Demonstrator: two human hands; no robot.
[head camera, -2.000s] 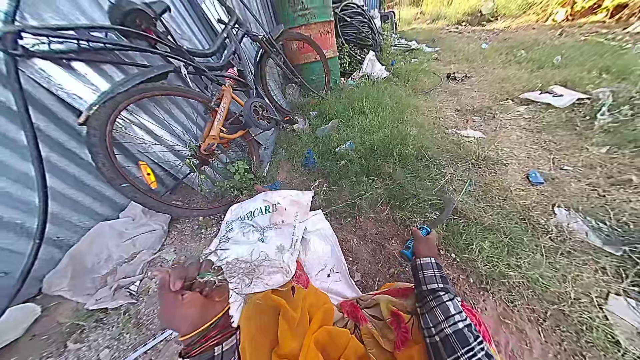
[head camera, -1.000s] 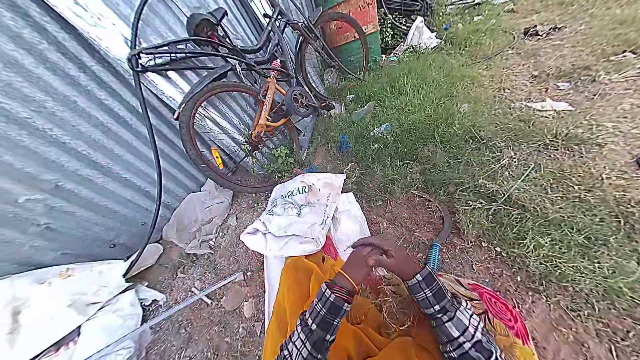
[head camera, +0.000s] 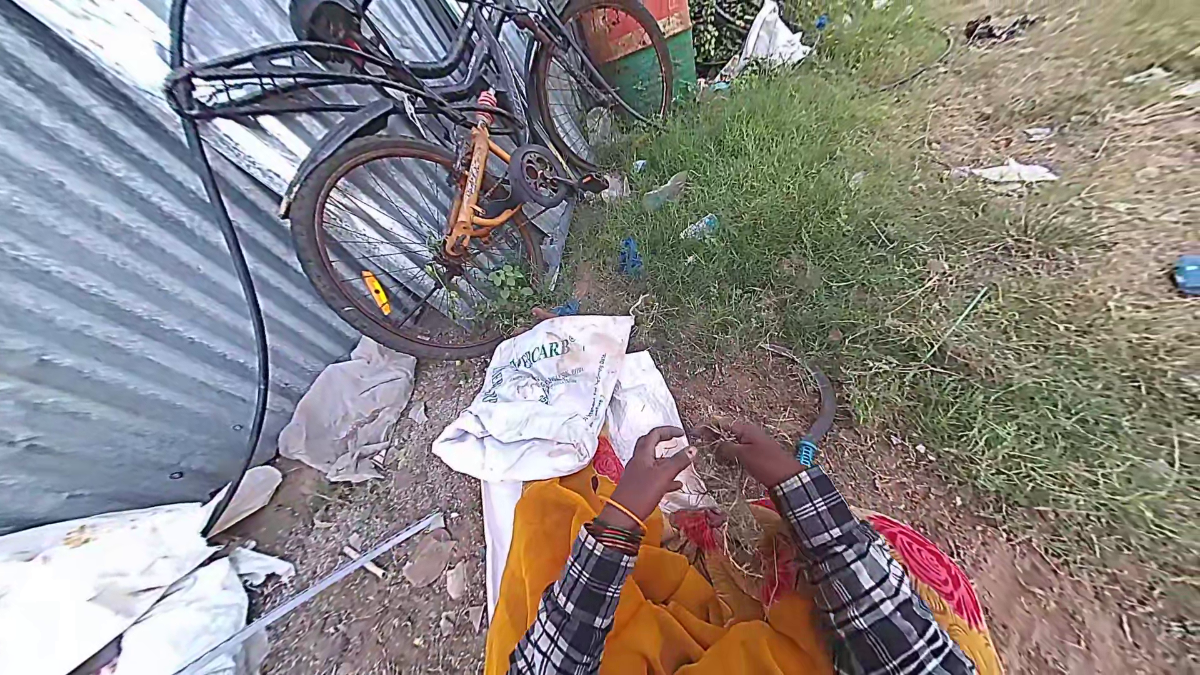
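My left hand (head camera: 651, 473), with bangles at the wrist, is raised over the orange cloth (head camera: 600, 572), its thumb and forefinger curled near each other; whether it pinches a thin strand is unclear. Close to its right, my right hand (head camera: 753, 452) has bent fingers at some dry grass strands (head camera: 727, 506), and its grip is hard to make out. Beside the right hand a sickle lies on the soil, its curved blade (head camera: 825, 403) pointing away and its blue handle (head camera: 806, 452) partly hidden by the hand. A white printed sack (head camera: 553, 394) lies in front of the left hand.
A bicycle (head camera: 469, 197) leans against a corrugated metal wall (head camera: 112, 253) at the left, with a black cable (head camera: 234, 272) hanging nearby. Green grass (head camera: 769, 206) grows ahead and right. White sheets (head camera: 94, 572) and a thin metal strip (head camera: 328, 583) lie at lower left.
My right hand held the sickle by its handle two seconds ago; the sickle now lies on the ground. One second ago my hands were together, and now they are slightly apart.
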